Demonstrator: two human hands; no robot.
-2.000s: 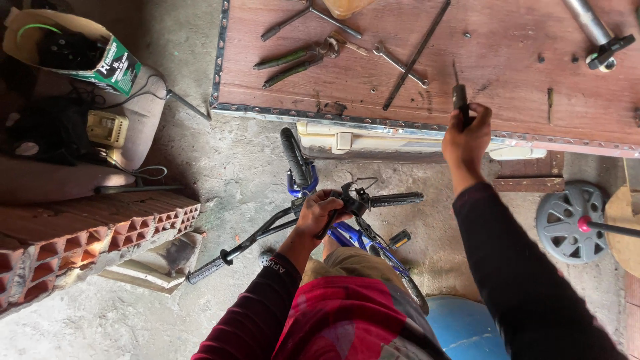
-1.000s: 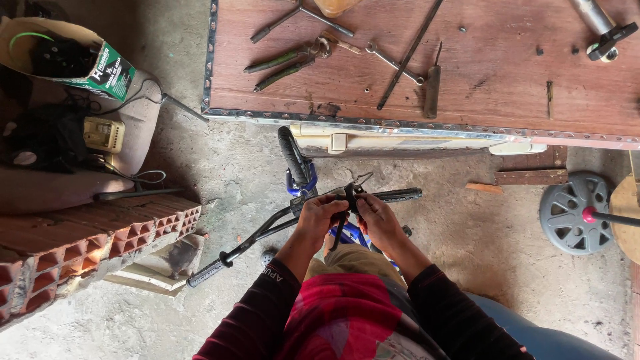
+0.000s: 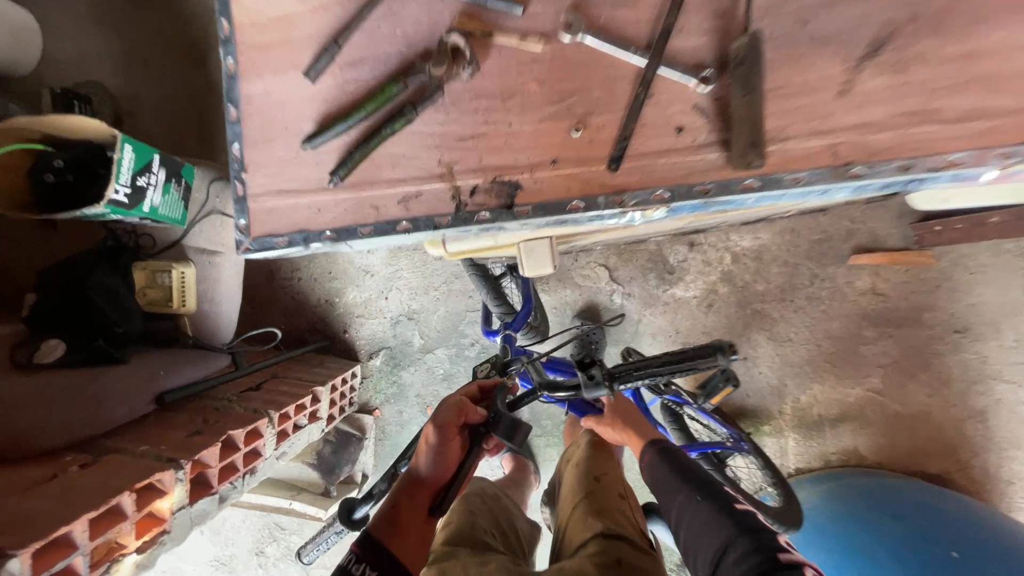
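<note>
My left hand [image 3: 458, 436] holds a black clamp-like part [image 3: 510, 422] with a curved opening, in front of the bicycle's handlebar stem. My right hand [image 3: 622, 424] reaches under the right side of the handlebar, beside the blue frame [image 3: 552, 374]; its fingers are partly hidden, so its grip is unclear. The right handlebar grip [image 3: 672, 365] points right, with a black clamp [image 3: 592, 378] at its inner end. The left grip [image 3: 324, 541] lies low on the left. A loose cable [image 3: 564, 332] arches above the stem.
The wooden workbench [image 3: 520, 172] bears pliers [image 3: 384, 112], a combination wrench [image 3: 636, 56], a dark rod [image 3: 646, 88] and a dark-handled tool [image 3: 747, 104]. Hollow bricks [image 3: 216, 456] stand at left near an open box [image 3: 152, 180]. A blue rounded object [image 3: 896, 520] is at lower right.
My right hand first held the dark-handled tool over the bench, then joined my left at the handlebar with the tool lying on the bench. Now it is lower, apart from my left.
</note>
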